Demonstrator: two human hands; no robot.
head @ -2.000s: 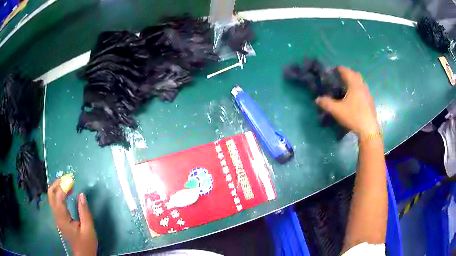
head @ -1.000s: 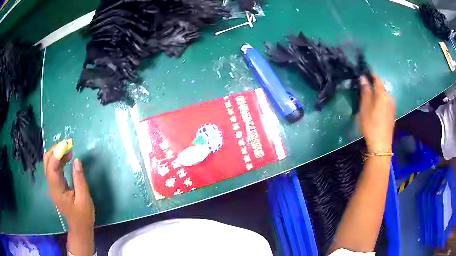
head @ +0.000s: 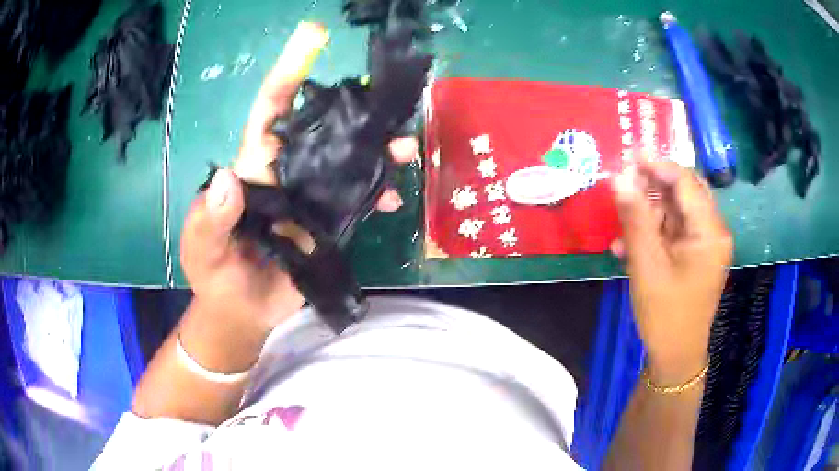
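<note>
My left hand [head: 225,235] holds a black petal piece [head: 331,156] spread over its palm and fingers, with a ragged strip hanging below the thumb. A yellow finger wrap [head: 306,48] is on one fingertip. My right hand [head: 676,248] is over the right part of the red packet [head: 465,120], fingertips pinched together. A short pale tip, apparently of a cotton swab [head: 603,175], sticks out from the fingers towards the white oval dish [head: 543,186] on the packet. The rest of the swab is hidden.
A blue knife or pen [head: 697,101] lies right of the packet, with a black fringed pile [head: 768,110] beyond it. Black bunches [head: 129,69] lie at the left. Blue bins [head: 69,322] stand below the table edge.
My left hand has moved right and up and now holds a black piece. My right hand has left the black pile and moved left to the packet. The view has shifted.
</note>
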